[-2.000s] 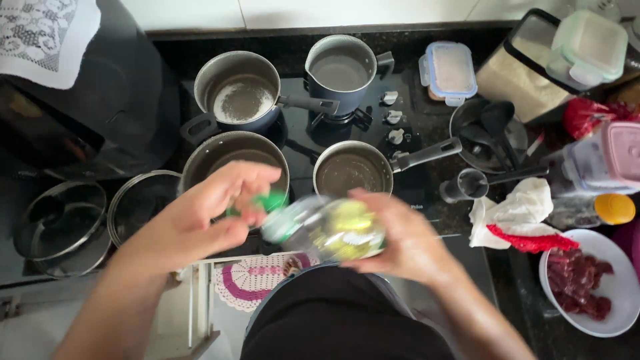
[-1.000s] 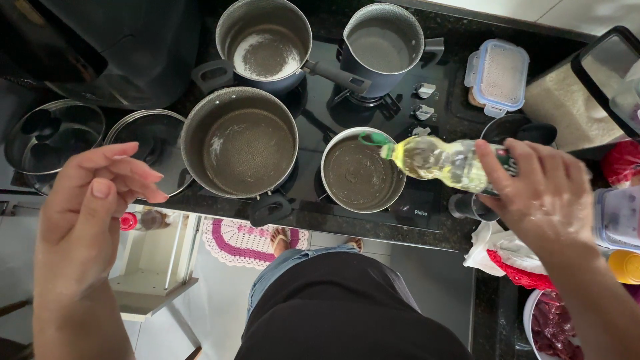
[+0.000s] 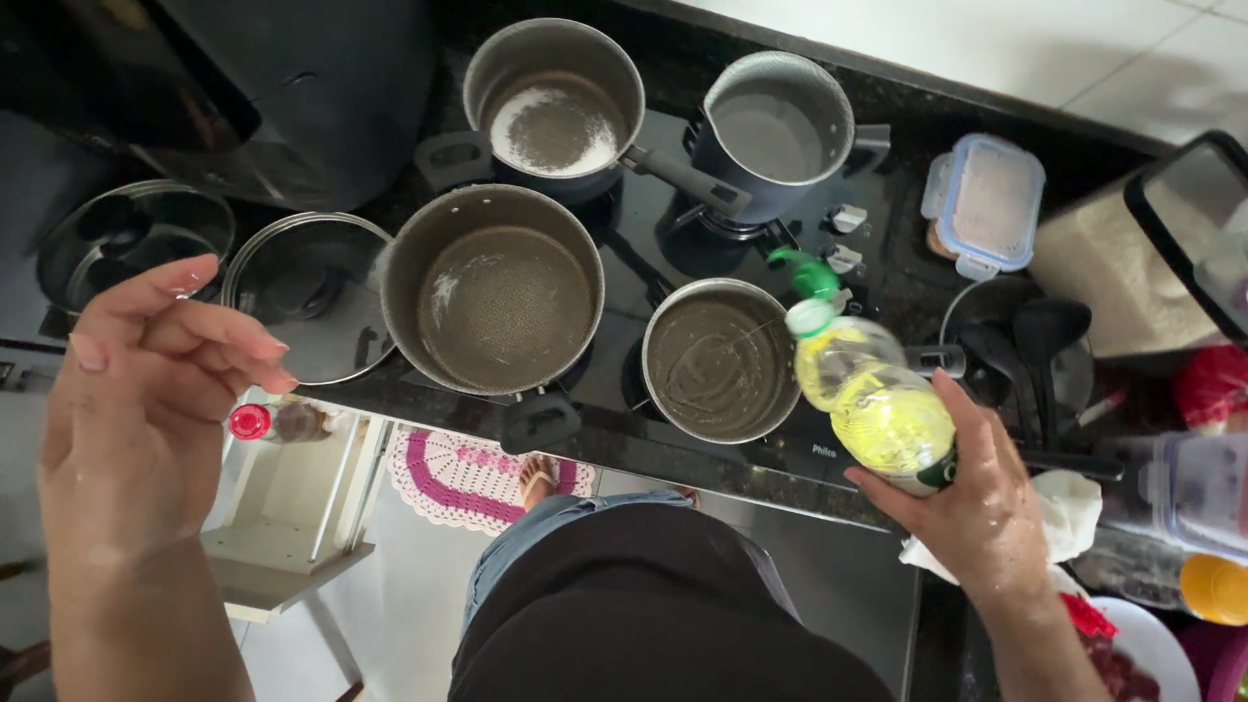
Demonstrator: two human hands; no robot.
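My right hand (image 3: 975, 497) grips a clear plastic bottle of yellow oil (image 3: 882, 405) by its base. The bottle is tilted, its green flip cap (image 3: 807, 276) hanging off the neck, and a thin stream runs from the mouth into a small saucepan (image 3: 721, 361), where wet swirls mark the bottom. Empty and raised, my left hand (image 3: 146, 419) has its fingers apart, left of a large two-handled pot (image 3: 492, 292). Behind that pot sits a saucepan with white powder (image 3: 554, 107) inside. A pouring pot (image 3: 778, 122) stands at the back right of the cooktop.
Glass lids (image 3: 307, 297) lie at the left. An open drawer (image 3: 292, 507) juts out below the counter, near a red-capped bottle (image 3: 278, 422). At the right are a lidded container (image 3: 990, 205), black utensils (image 3: 1038, 341), a white cloth (image 3: 1068, 512) and a bowl of raw meat (image 3: 1150, 648).
Two seconds ago both hands were close together at the bottle; my left hand is now apart at the left. The bottle has tipped further, and a thin stream now shows.
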